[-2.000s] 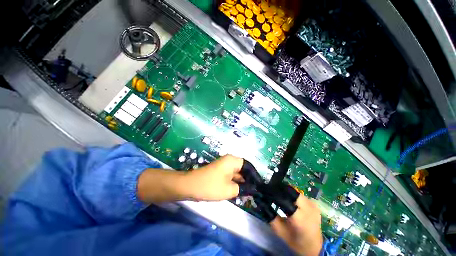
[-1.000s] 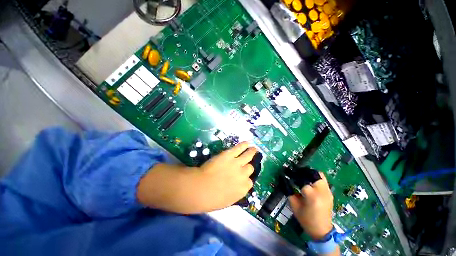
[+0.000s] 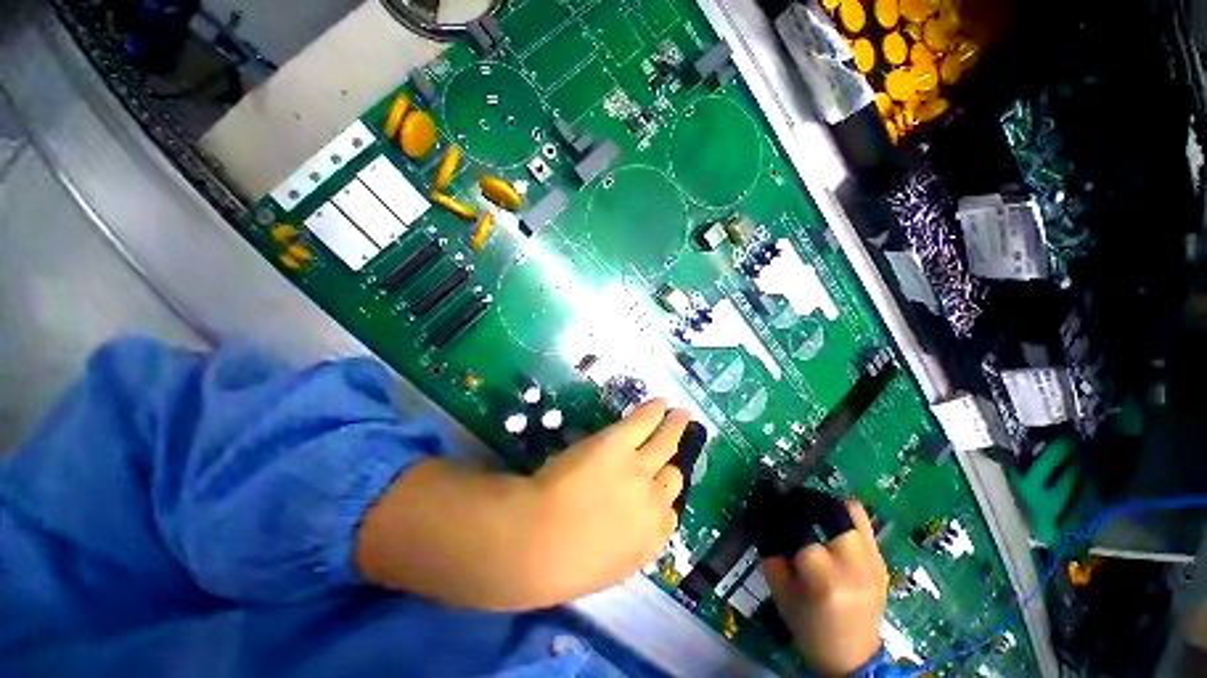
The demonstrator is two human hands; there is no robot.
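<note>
A large green circuit board [image 3: 635, 219] lies in front of me, with yellow discs [image 3: 417, 133], white blocks [image 3: 364, 212] and black slim parts [image 3: 457, 311] at its left end. My left hand [image 3: 596, 503] is over the board's near edge, fingertips on or just above it beside small round-topped parts [image 3: 534, 411]. My right hand [image 3: 827, 583], with black finger cots, is bent over the board across a long dark strip [image 3: 847, 417]. I cannot tell whether the strip is a gap or a part. The fingertips of both hands are hidden or blurred, so anything held cannot be made out.
Metal rails [image 3: 847, 239] run along the board. Beyond the far rail are bins of yellow discs [image 3: 913, 60], silvery parts [image 3: 937, 245] and green-grey parts [image 3: 1039, 166], with white labels [image 3: 1002, 239]. A green mat [image 3: 1052, 484] and blue cord [image 3: 1138, 506] are at right.
My hands were close together and have moved apart. My left hand now reaches flatter over the board. The view has shifted, so the board's left end appears larger and higher.
</note>
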